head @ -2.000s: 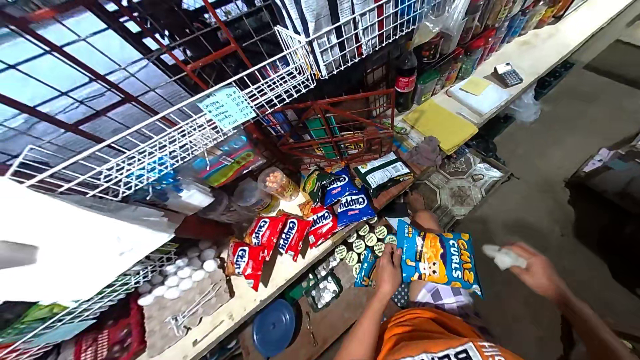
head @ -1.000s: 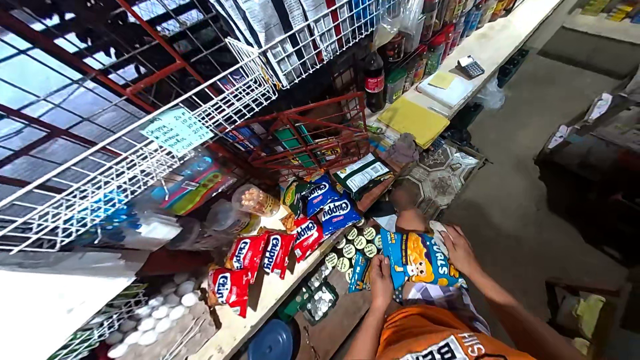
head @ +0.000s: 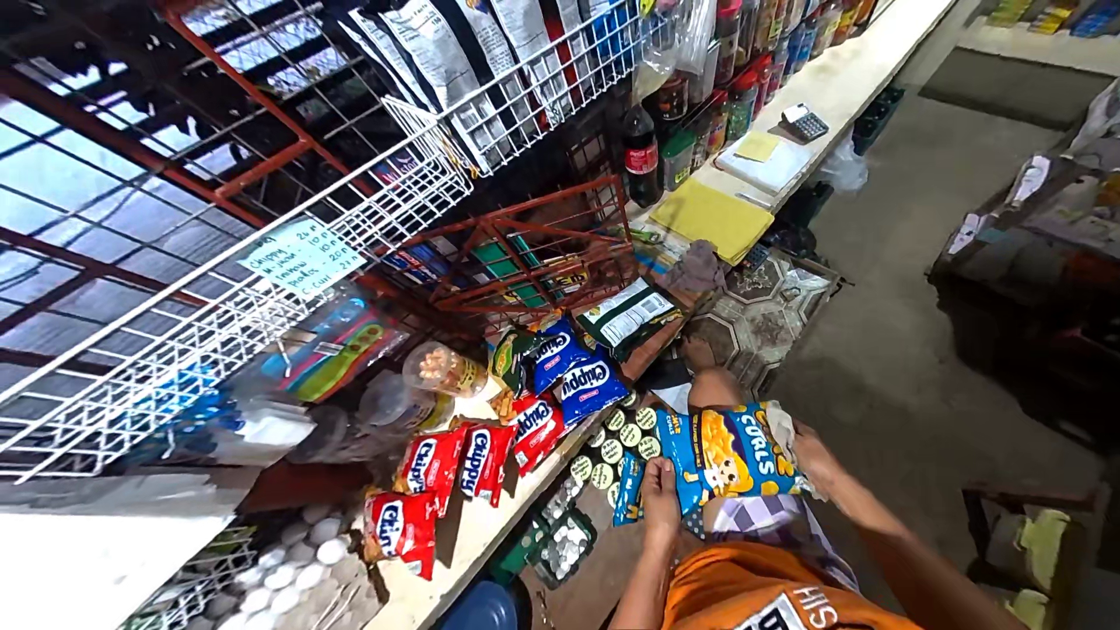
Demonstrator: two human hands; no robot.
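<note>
A blue and yellow bag of cheese curls (head: 731,455) lies over my lap. My left hand (head: 661,499) grips its left end, beside a smaller blue part of packaging (head: 628,490). My right hand (head: 809,455) holds a pale crumpled cloth or tissue (head: 781,433) against the bag's right end. Left of the bag, on the counter, lie several red Chippy bags (head: 486,462), two blue Chippy bags (head: 592,385) and a dark green and white snack bag (head: 628,317). Jars with pale green round lids (head: 602,475) stand just left of my left hand.
White wire baskets (head: 420,188) hang above the counter (head: 472,547). A plastic tub of snacks (head: 444,367), a cola bottle (head: 640,157), a yellow envelope (head: 710,219) and a calculator (head: 803,122) sit along it. Eggs (head: 280,573) are at lower left, a blue round lid (head: 483,608) below the counter.
My right hand, out to the right of the bag two seconds ago with the white cloth or tissue, has come in against the bag's right end. My left hand keeps its hold.
</note>
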